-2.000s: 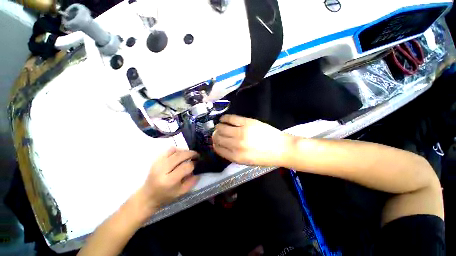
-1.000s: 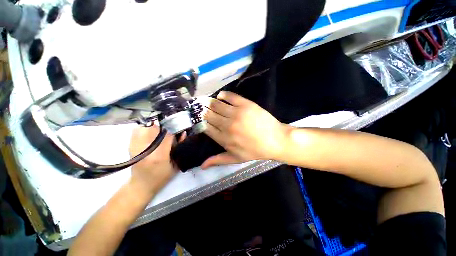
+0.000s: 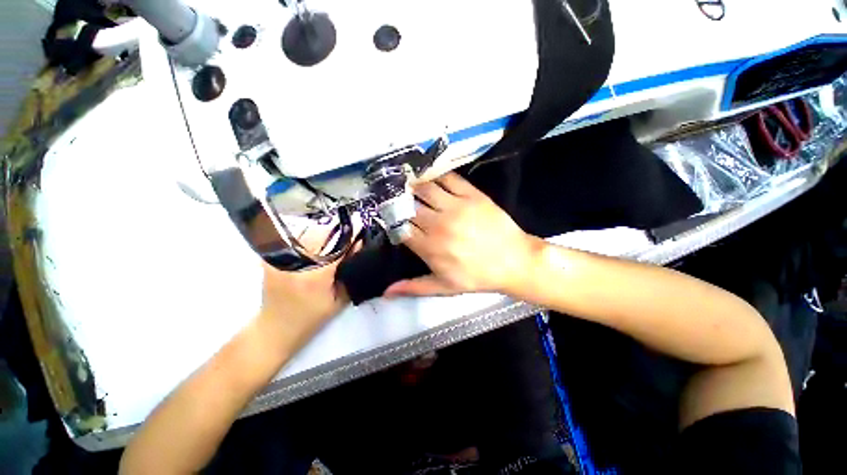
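Observation:
The black garment lies under the white sewing machine head and runs right along the table. Its near end is at the presser foot and needle area. My right hand presses on the cloth just right of the foot, thumb spread toward the front edge. My left hand is left of the foot at the cloth's edge. Its fingers are hidden behind the curved shiny guard and the machine parts, so its hold cannot be seen.
A black fabric strip drapes over the machine head. Red scissor loops and clear plastic lie at the right. The white table has a worn left edge. A blue crate edge shows below the table.
Since the first frame, my left hand has moved forward behind the guard, and my right thumb has spread out on the cloth. The camera view moved closer, then back.

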